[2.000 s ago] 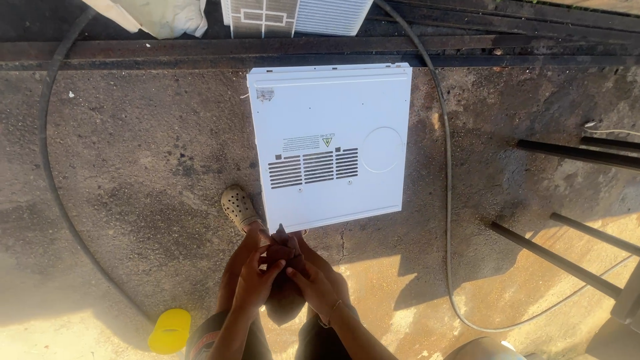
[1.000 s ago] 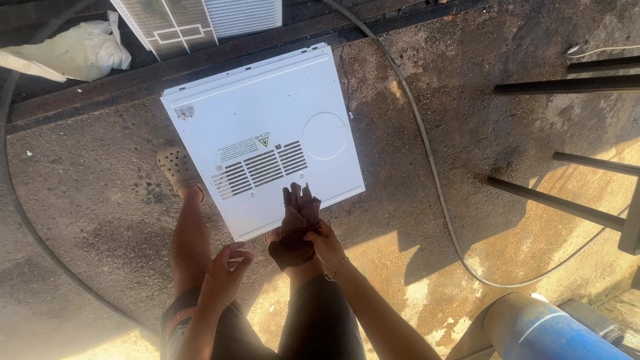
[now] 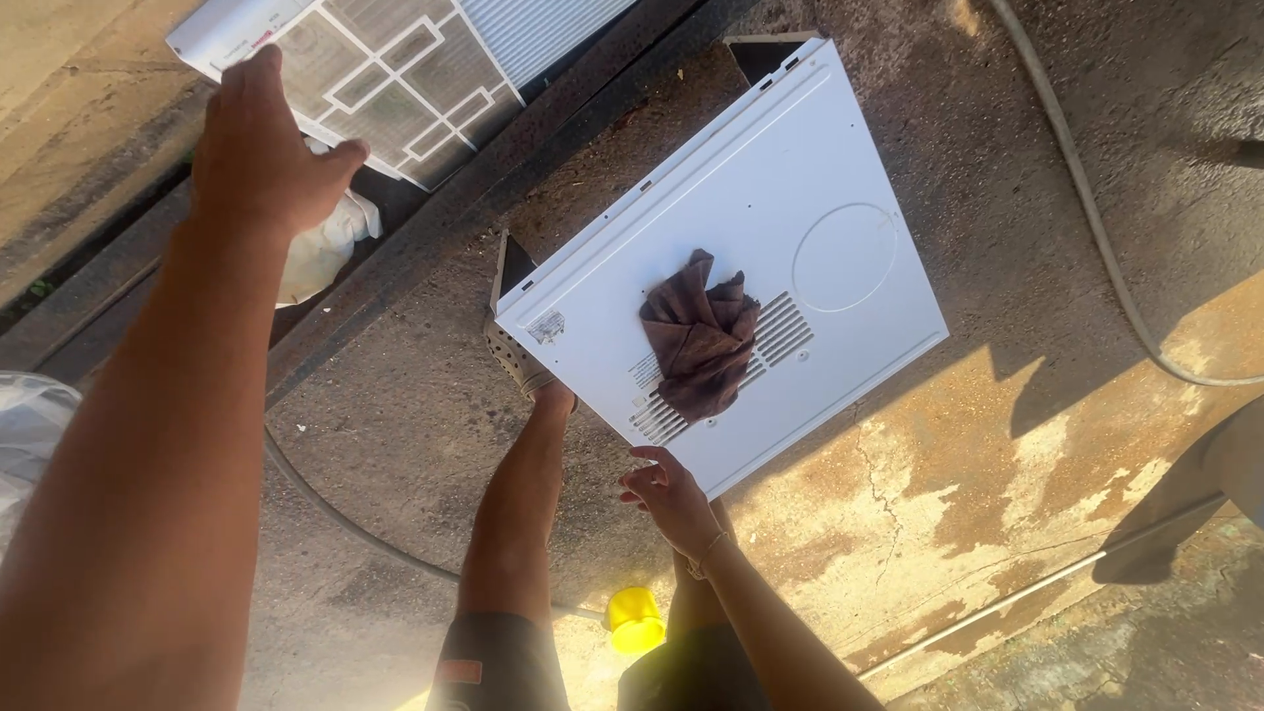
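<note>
A crumpled brown cloth (image 3: 699,336) lies on a white sheet-metal appliance panel (image 3: 632,267), partly over its vent slots. My left hand (image 3: 262,148) reaches out at the upper left, its fingers at the edge of a white unit with a grey mesh front (image 3: 390,74); whether it grips that edge I cannot tell. Beside the panel's near edge is my right hand (image 3: 674,499), fingers loosely bent, with nothing in it. A thin bracelet circles the right wrist.
Dark metal beams (image 3: 434,217) run diagonally past the panel, with a whitish crumpled sheet (image 3: 331,247) beyond them. A grey hose (image 3: 1076,188) curves over the stained concrete at the right. Near my legs sits a yellow plastic cup-like object (image 3: 635,620). Clear plastic (image 3: 30,434) shows at the left edge.
The brown cloth, held in my right hand a second ago, now lies on the panel. My left hand has moved from near my knees to the mesh-fronted unit. The view has turned.
</note>
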